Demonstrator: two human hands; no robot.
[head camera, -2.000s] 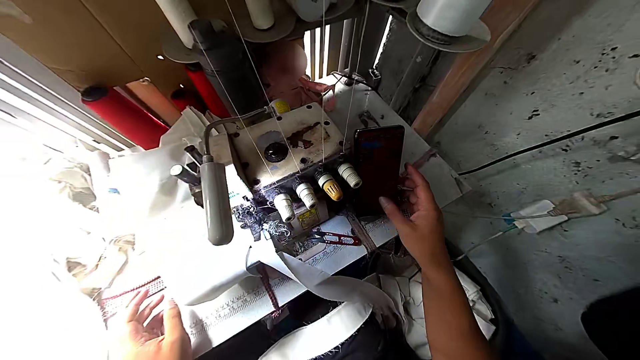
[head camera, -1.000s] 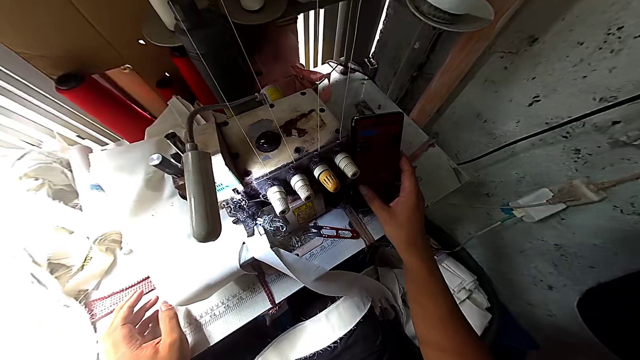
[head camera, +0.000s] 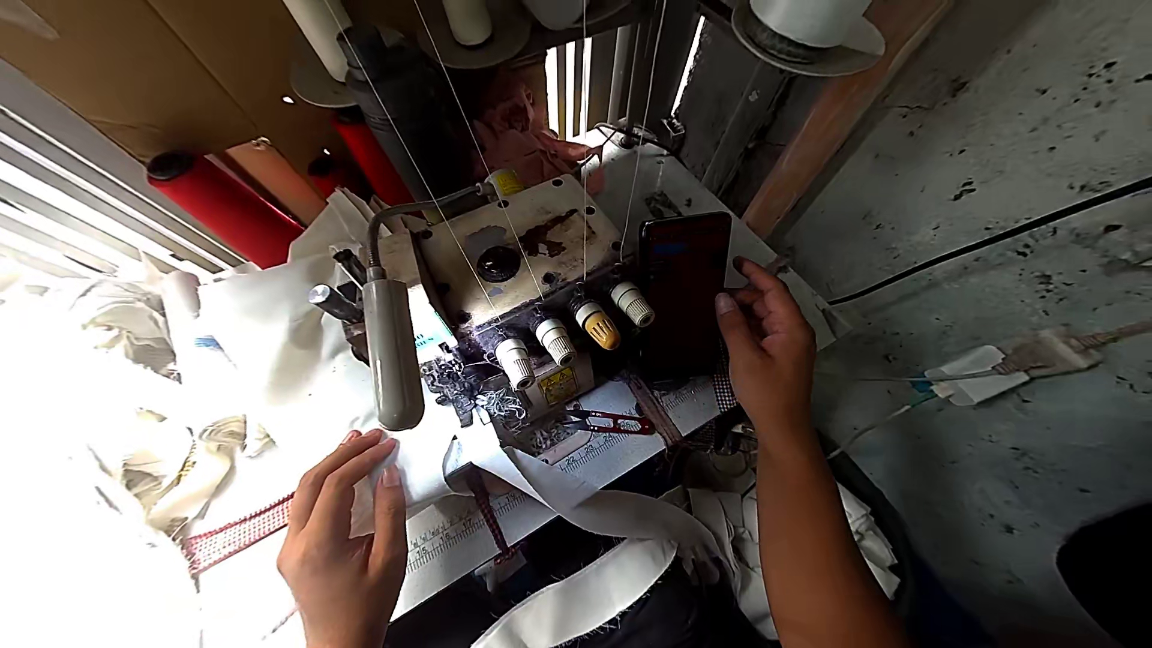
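An overlock sewing machine (head camera: 531, 243) with several tension knobs stands mid-view. At its right a dark smartphone (head camera: 684, 297) stands upright. My right hand (head camera: 769, 346) is beside the phone's right edge, fingers apart and curled; whether it touches the phone is unclear. My left hand (head camera: 346, 526) is at the lower left over the white fabric (head camera: 270, 333), fingers spread, holding nothing visible. Red-handled thread snips (head camera: 612, 422) lie on the machine bed. A white fabric strip (head camera: 585, 594) runs from near the needle area down toward the lap. A grey lamp head (head camera: 392, 360) hangs left of the machine.
Thread cones (head camera: 796, 22) stand above, with threads running down to the machine. Red rolls (head camera: 225, 207) lean at the left. A ruler tape (head camera: 450, 535) runs along the table's front edge. A cable connector (head camera: 1048, 353) hangs by the right wall, and cloth pieces (head camera: 864, 540) fill a dark container below.
My left hand has moved up and right, closer to the lamp head. My right hand, which was at the phone's edge, has its fingers more spread and lies slightly away from it.
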